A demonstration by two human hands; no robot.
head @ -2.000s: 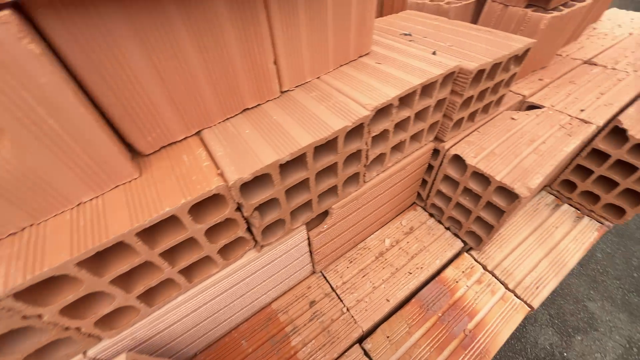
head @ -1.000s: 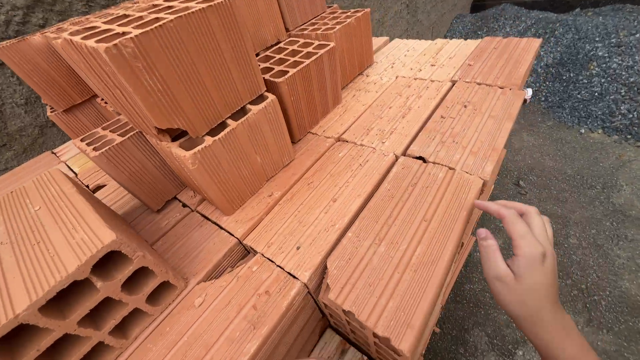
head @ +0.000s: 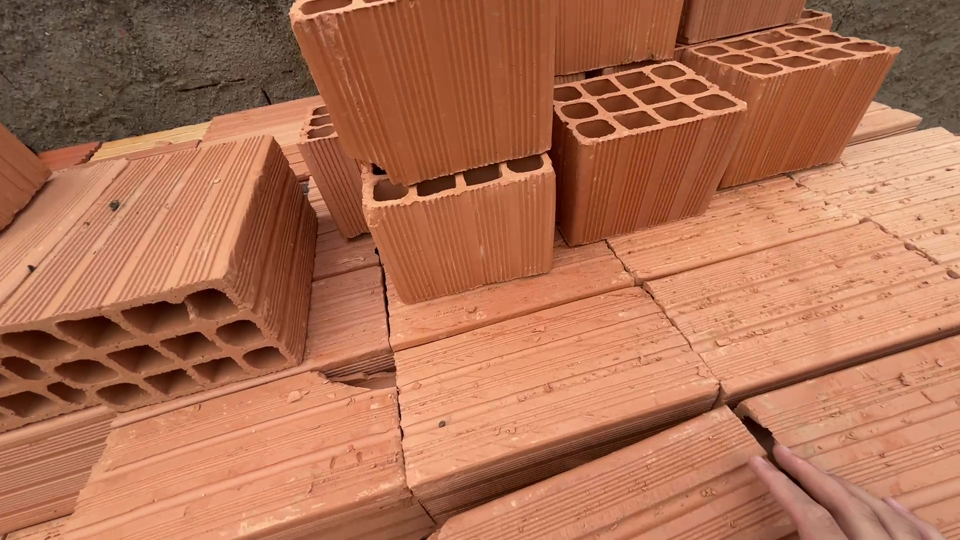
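Note:
My right hand (head: 844, 499) reaches in at the bottom right. Its fingertips rest at the gap between two ribbed hollow clay bricks, the front one (head: 637, 484) and the one to its right (head: 877, 420). The front brick sits at a slight angle, with a dark wedge-shaped gap between it and the brick behind (head: 547, 382). Most of the palm is cut off by the frame edge, and no brick is held off the pile. My left hand is out of view.
Upright hollow bricks (head: 649, 150) stand on the layer, one brick (head: 442, 82) stacked on another (head: 465, 232). At left lies a brick block (head: 150, 240) with its holes facing forward. A chipped brick (head: 255, 457) lies in front. A rough wall (head: 150, 60) rises behind.
The view has swung and moved closer to the pile. My right hand, held beside the outer edge of the bricks one second ago, is now on the bricks at their joint.

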